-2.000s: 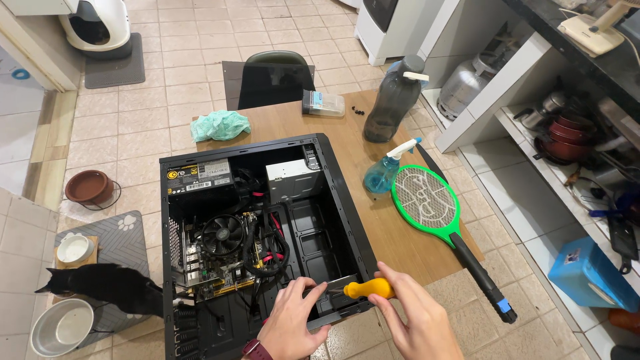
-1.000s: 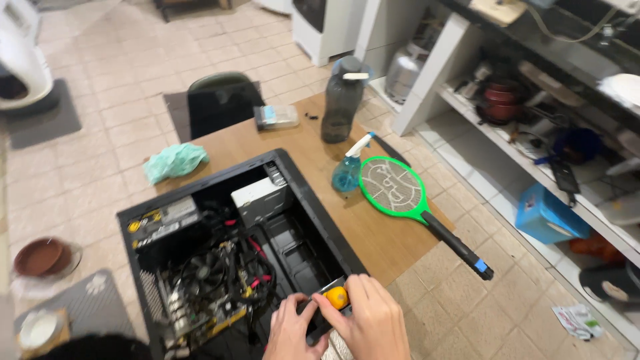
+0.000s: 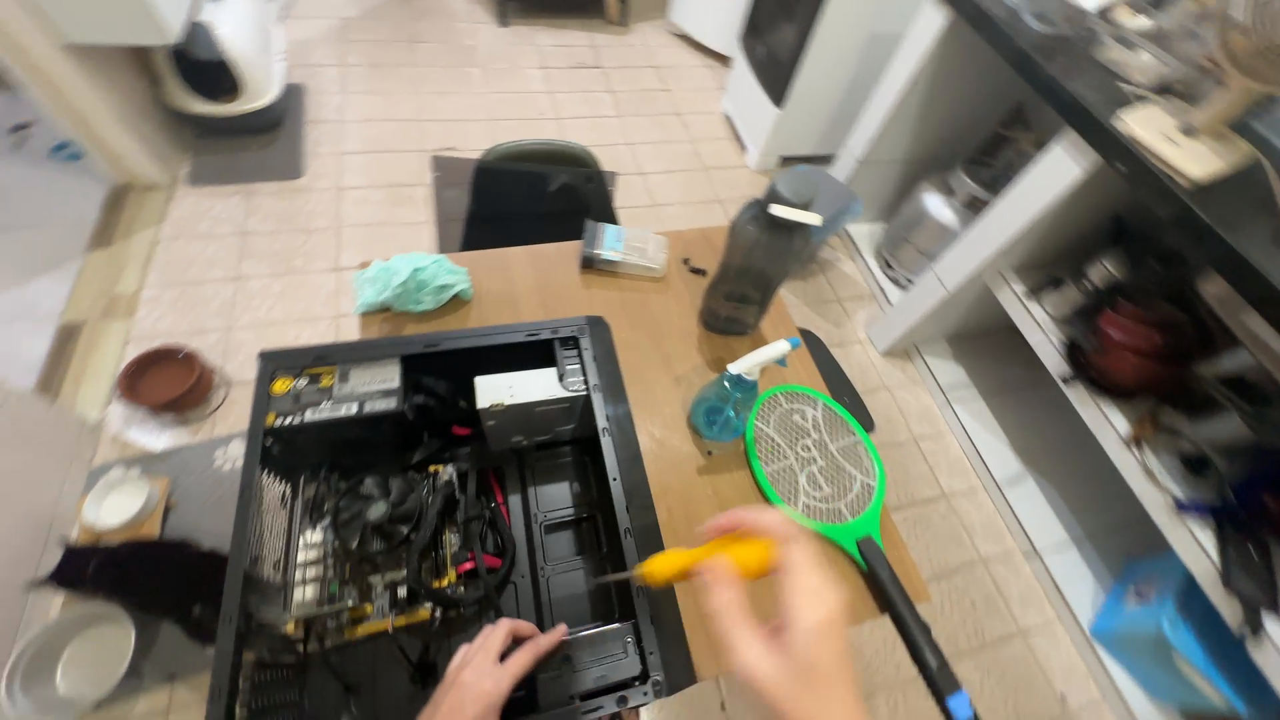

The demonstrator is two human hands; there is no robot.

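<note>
An open black computer case (image 3: 622,480) lies on a wooden table (image 3: 690,290), its motherboard, cables and CPU fan (image 3: 376,508) exposed. My right hand (image 3: 785,610) holds a yellow-handled screwdriver (image 3: 705,560), slightly blurred, above the case's right rim, with the shaft pointing left into the case. My left hand (image 3: 492,668) rests at the lower part of the case, fingertips touching the edge of a black metal drive bay (image 3: 597,655). Whether it grips that bay is not plain. A power supply (image 3: 335,393) and a silver optical drive (image 3: 530,405) sit in the upper part.
Right of the case are a spray bottle (image 3: 724,402), a green electric fly swatter (image 3: 815,455) and a dark water bottle (image 3: 752,265). Behind it lie a green cloth (image 3: 412,283) and a plastic box (image 3: 626,250). A chair (image 3: 540,195) stands beyond; a black cat (image 3: 150,580) is at left.
The right hand has moved right, away from the left hand, with the screwdriver now raised clear of the drive bay. A second ago both hands were together there.
</note>
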